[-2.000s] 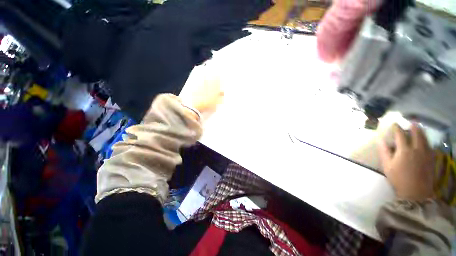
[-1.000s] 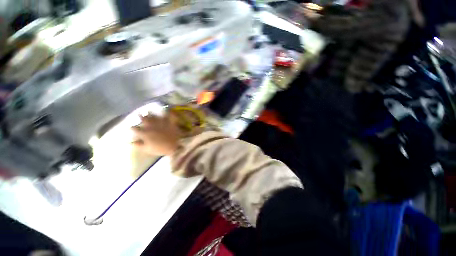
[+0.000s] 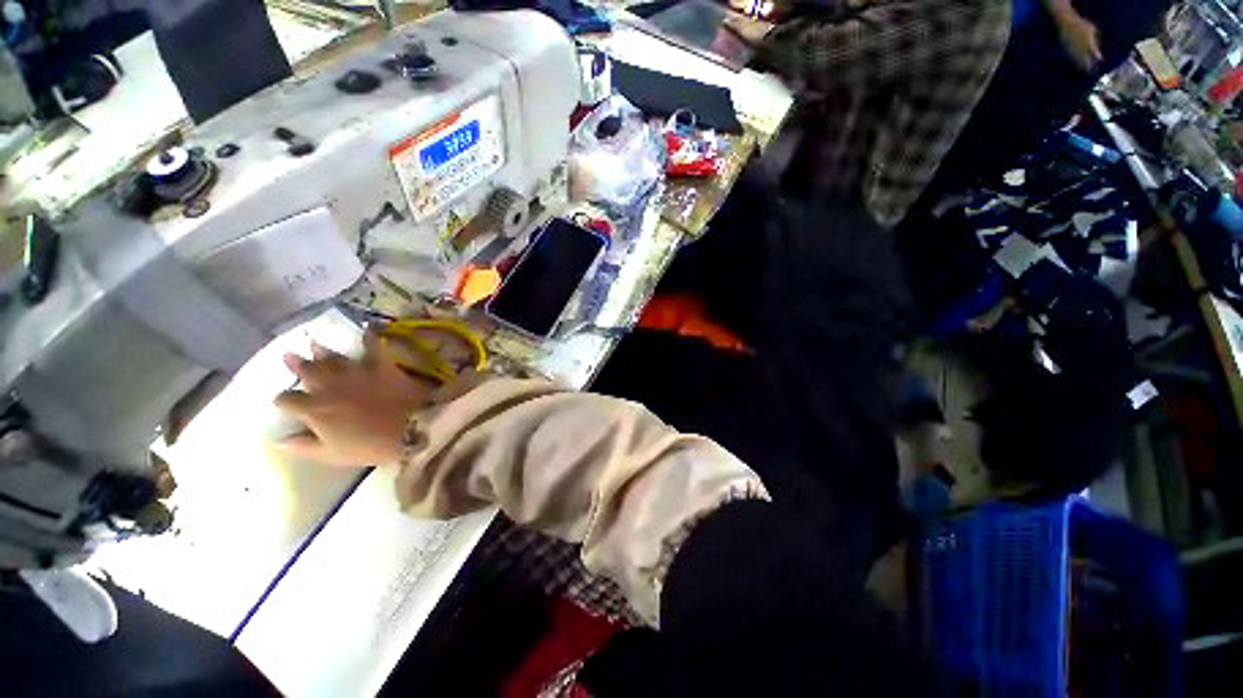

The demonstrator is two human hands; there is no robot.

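Note:
My right hand [image 3: 357, 406] lies palm down on the white table [image 3: 402, 552], fingers spread, beside the machine bed. I see nothing in it. Fabric scissors [image 3: 443, 349] with yellow loop handles lie just beyond the hand, their blades partly hidden. The grey-white sewing machine [image 3: 307, 177] stands across the left and top; its needle area is at the lower left and dark. Black cloth [image 3: 164, 655] lies at the bottom left corner of the table. My left hand is out of the picture.
A smartphone [image 3: 547, 278] lies right of the machine, near an orange object [image 3: 477, 284] and a plastic bag [image 3: 616, 161]. A blue plastic basket [image 3: 1002, 586] stands on the floor at the lower right. Another person in plaid clothing [image 3: 886, 96] is at the top.
The view has turned right; the left arm has left the picture, and the phone, basket and other person have come in. Black cloth shows more at the bottom left. My right hand stays on the table.

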